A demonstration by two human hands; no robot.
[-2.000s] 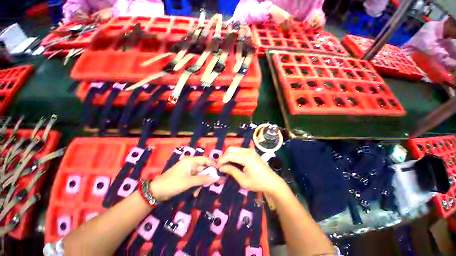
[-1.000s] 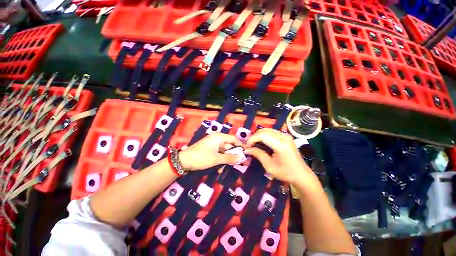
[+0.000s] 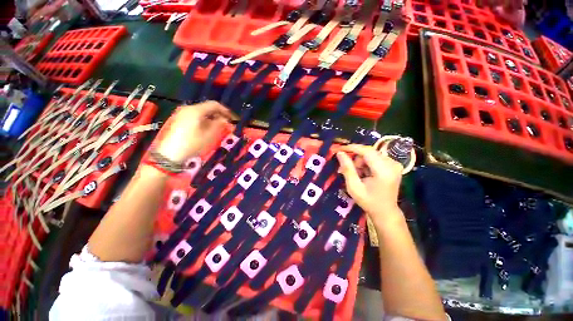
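Observation:
The near orange-red compartment tray [image 3: 323, 306] holds dark straps running diagonally, with pale pink square watch heads [image 3: 254, 264] along them. My left hand [image 3: 191, 131] is over the tray's far left corner, blurred, its fingers curled near dark strap ends; whether it holds one cannot be told. My right hand [image 3: 374, 178] is at the tray's far right corner. Its thumb and index finger are close together at the tray edge, and I cannot tell if anything is between them. Both forearms reach in from the near edge.
Stacked red trays [image 3: 207, 31] stand beyond, with tan-strapped watches [image 3: 371, 59] on top. More tan-strapped watches [image 3: 94, 160] lie at left. A pale ring [image 3: 408, 164] is by my right hand. Loose dark straps [image 3: 452, 219] lie right. A tray of dark watch heads [image 3: 474, 128] is far right.
My hands have parted: the left moved up and left, the right moved right. The pale piece held between them is no longer seen there. The view has shifted, showing more at left.

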